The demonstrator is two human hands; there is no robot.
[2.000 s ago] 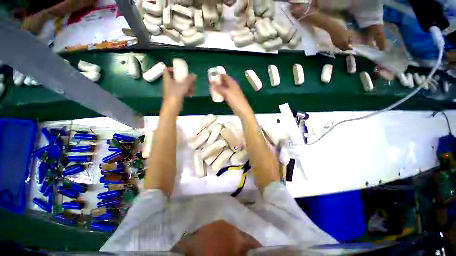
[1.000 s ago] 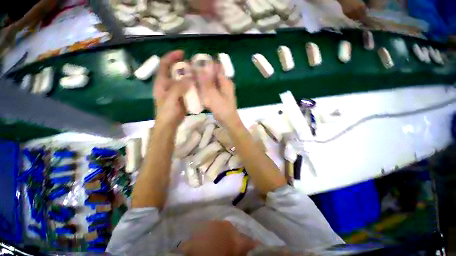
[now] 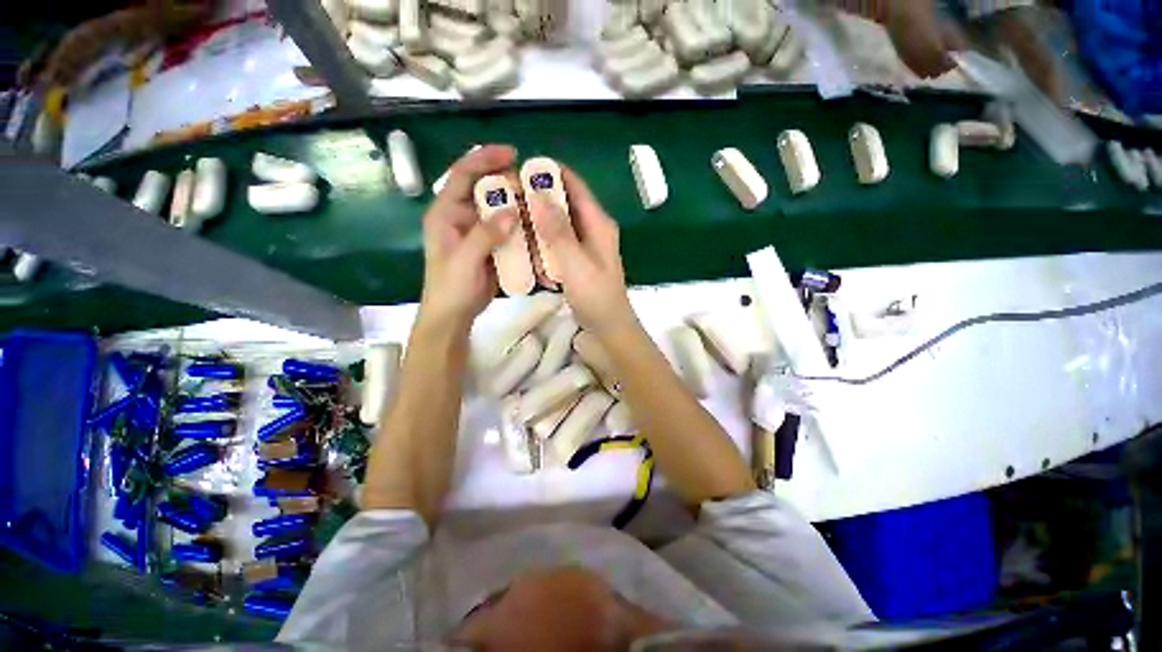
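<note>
My left hand (image 3: 456, 242) holds an off-white rounded oblong unit (image 3: 512, 260) upright over the green conveyor belt (image 3: 331, 242). My right hand (image 3: 586, 255) holds a second such unit (image 3: 545, 204) beside it. The two units stand side by side, nearly parallel, each with a small dark mark near the top end. My thumbs lie on their faces. A pile of similar units (image 3: 551, 395) lies on the white bench between my forearms. Other units (image 3: 647, 176) are spaced along the belt.
Yellow-and-black pliers (image 3: 641, 478) lie by the pile. Blue cylinders with circuit boards (image 3: 198, 456) and a blue bin (image 3: 45, 446) are at left. A grey post (image 3: 179, 242) crosses there. A white strip (image 3: 786, 310) and a grey cable (image 3: 968, 327) are at right. Another heap (image 3: 688, 45) and people's arms are beyond the belt.
Both hands were apart over the belt, each with a unit, then came together. The units now stand side by side with their marked faces showing. Units on the belt have shifted.
</note>
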